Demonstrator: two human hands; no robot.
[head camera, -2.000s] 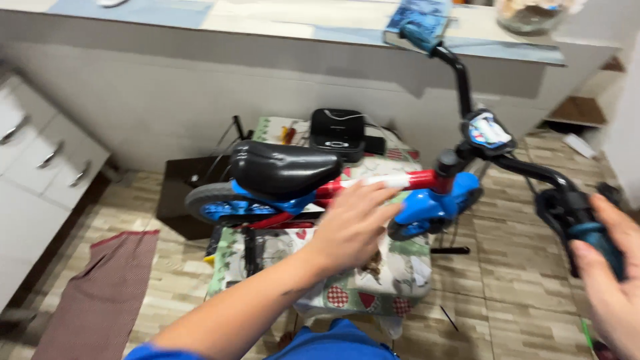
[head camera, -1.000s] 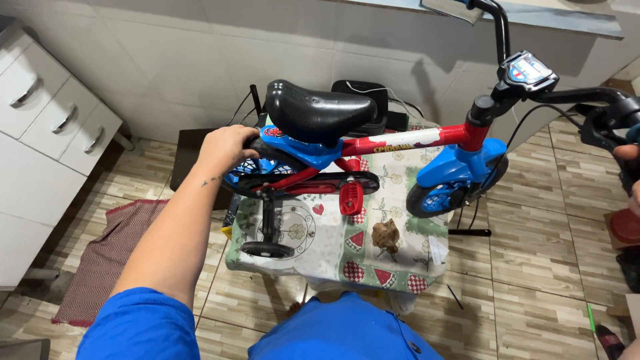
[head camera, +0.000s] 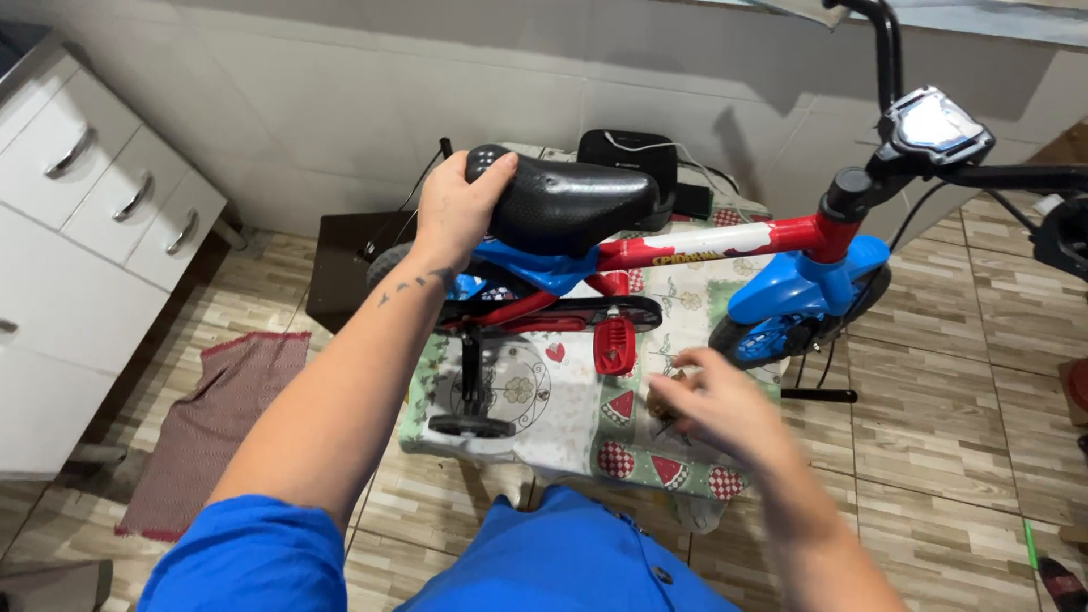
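A small red and blue child's bicycle (head camera: 722, 242) stands on a low table with a printed tablecloth (head camera: 544, 425). My left hand (head camera: 463, 204) grips the rear end of its black saddle (head camera: 569, 200). Over the cloth in front of the bicycle, my right hand (head camera: 714, 399) is blurred, its fingers around or just over a crumpled brown thing (head camera: 667, 395) that they partly cover. To the left of that hand hangs the red pedal (head camera: 614, 346). A training wheel (head camera: 472, 426) is at the rear, over the near left part of the cloth.
Behind the saddle, a black device (head camera: 629, 157) with a white cable sits against the tiled wall. At left are a white drawer cabinet (head camera: 102, 187) and a reddish cloth (head camera: 225, 425) on the floor. Black handlebars (head camera: 1011, 177) reach out at right. A dark panel (head camera: 340, 268) lies behind the rear wheel.
My left hand has gone from the rear wheel to the back of the saddle. My right hand has left the handlebar grip and come down to the brown thing on the tablecloth.
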